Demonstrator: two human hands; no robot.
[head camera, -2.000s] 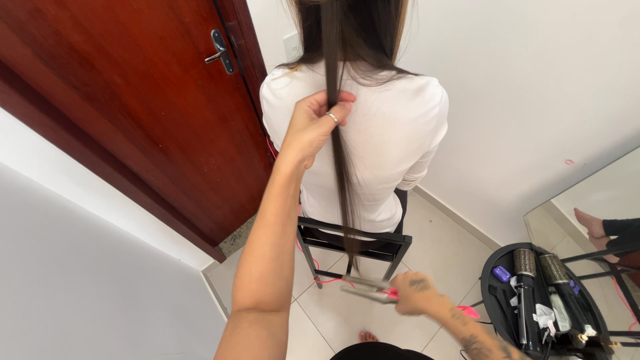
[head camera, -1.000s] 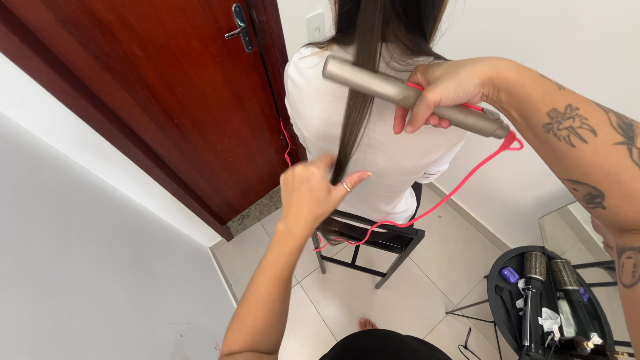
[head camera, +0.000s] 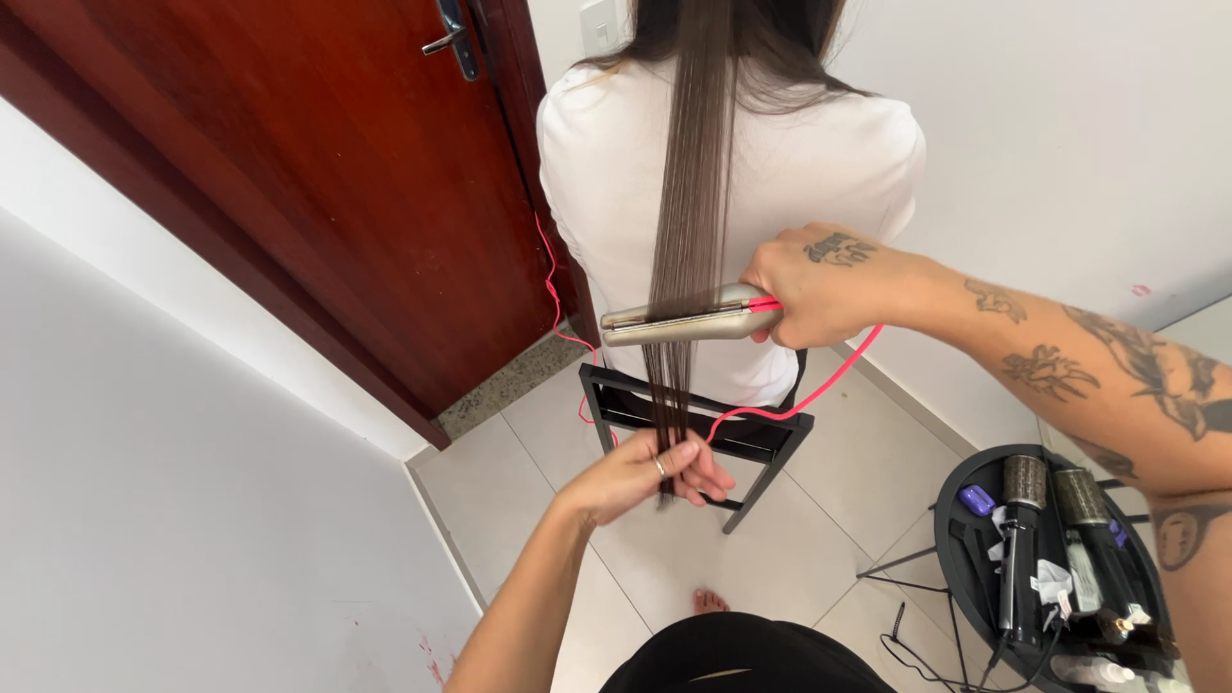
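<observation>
A person (head camera: 616, 183) in a white top sits facing away, long dark hair hanging down the back. My right hand (head camera: 818, 284) grips a champagne-coloured hair straightener (head camera: 683, 332), its plates around a flat section of the hair (head camera: 698, 192) at lower back height. Below the straightener, my left hand (head camera: 664, 472), with a ring on it, holds the tail of that same section between thumb and fingers. A pink cord (head camera: 833, 380) runs from the straightener past the chair.
The person sits on a black-framed chair (head camera: 794, 443). A round black side table (head camera: 948, 539) at the lower right bears round hot-air brushes (head camera: 1020, 558) and a purple item (head camera: 977, 500). A wooden door (head camera: 318, 173) is on the left. A bare foot (head camera: 710, 602) shows on the tiled floor.
My right hand and the straightener have moved down the hair section from upper back height one second ago. The plates are now around the hair, and my left hand is lower at its tail.
</observation>
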